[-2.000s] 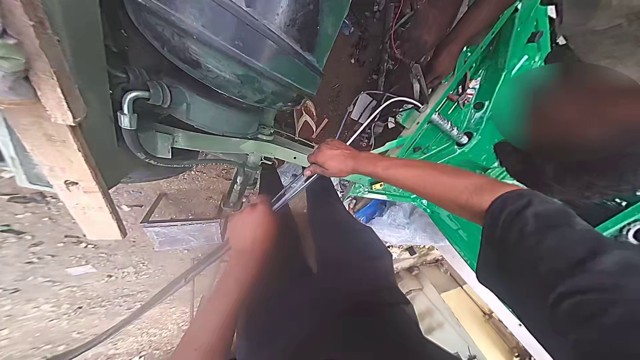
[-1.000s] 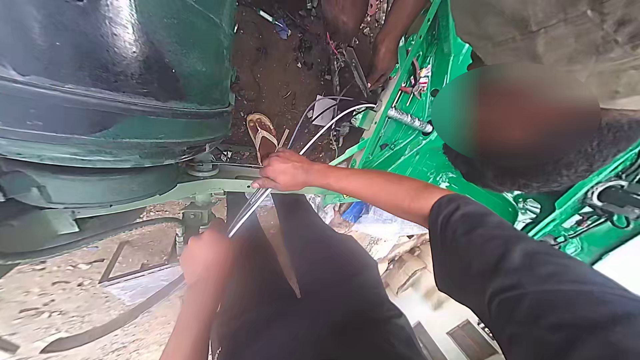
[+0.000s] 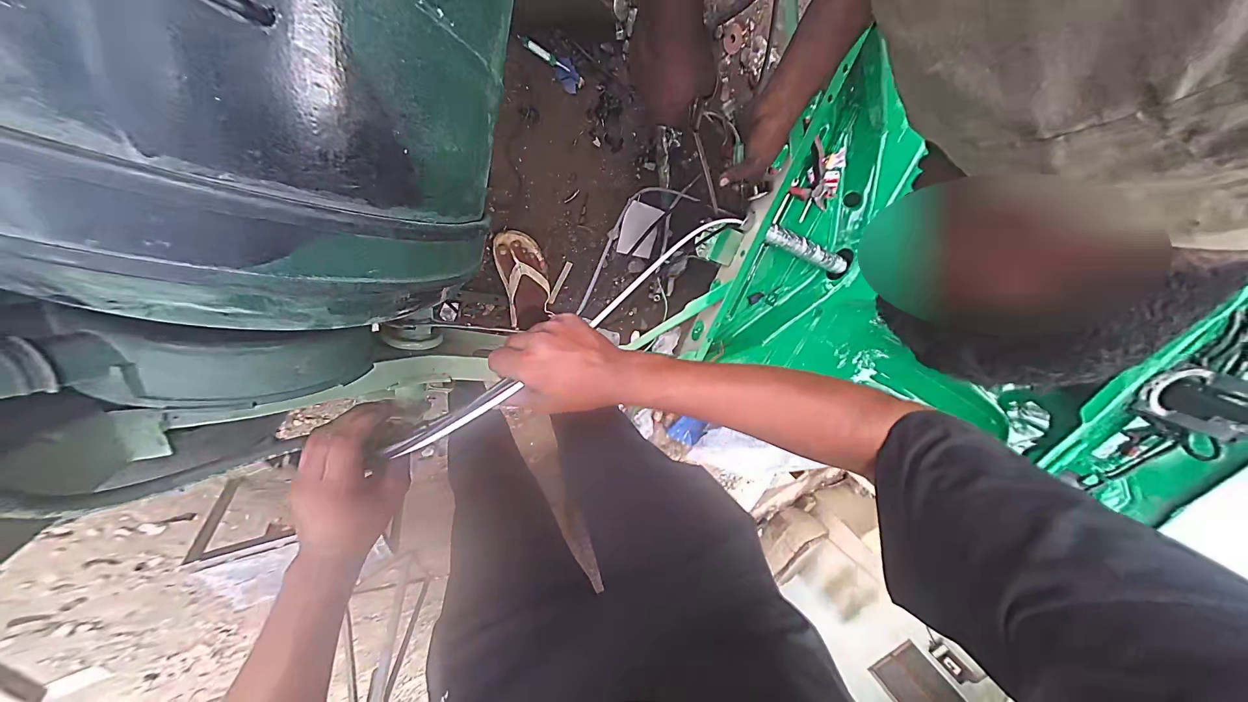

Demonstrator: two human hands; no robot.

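Observation:
A bundle of white and dark cables runs between my hands, in front of my dark trousers. My left hand, somewhat blurred, is closed around the bundle's lower left part. Higher and to the right, my right hand grips the same bundle. Past it, a white cable curves up to the edge of a green painted metal body panel. A corrugated silvery sleeve lies on that panel. Dark tape or sheathing seems to cover part of the bundle; which of these, I cannot tell.
A large dark green tank-like body fills the upper left, above a pale green metal rail. Another person's hand is at the green panel, and their head is at the right. Below left stands a thin metal frame on rubbly ground.
The view has shifted strongly. My left hand has come closer to the rail; the long dark strip trailing from it at lower left no longer shows. Both hands keep hold of the cables.

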